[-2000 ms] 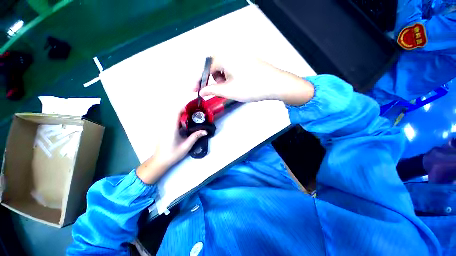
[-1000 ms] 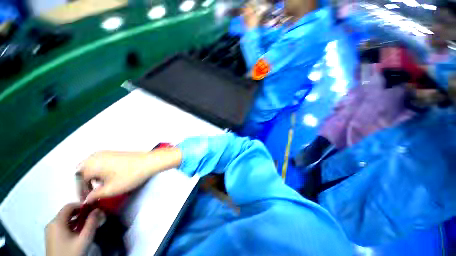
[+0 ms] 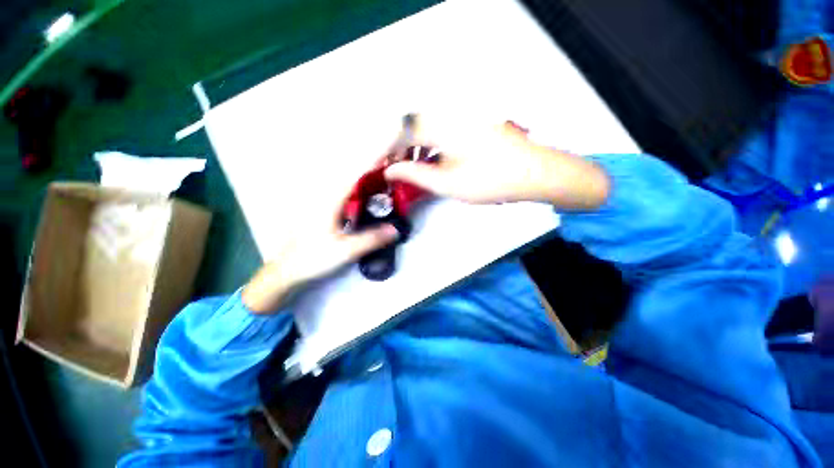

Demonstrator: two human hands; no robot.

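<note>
A red-and-black device (image 3: 402, 196) is over the white sheet (image 3: 302, 146), its open red head facing up. A round silvery insert (image 3: 380, 205) shows in the head, with a black rounded part (image 3: 377, 265) below it. My left hand (image 3: 315, 254) grips the head from the lower left, thumb across the black part. My right hand (image 3: 471, 166) is above the head, fingers closed on a thin dark tool that looks like tweezers (image 3: 410, 122). Its tip is hidden. My right hand covers part of the device, and the picture is blurred.
An open carton (image 3: 160, 283) with white strips inside stands left of the sheet. Dark and red parts (image 3: 35, 128) lie on the green surface at upper left. A black tray (image 3: 658, 82) is at upper right, beside a person's blue sleeve (image 3: 791, 137). A small red piece (image 3: 518, 127) shows above my right wrist.
The view swung right one second ago and is now back over the sheet. Both hands stay at the device. The small red piece above my right wrist did not show two seconds ago.
</note>
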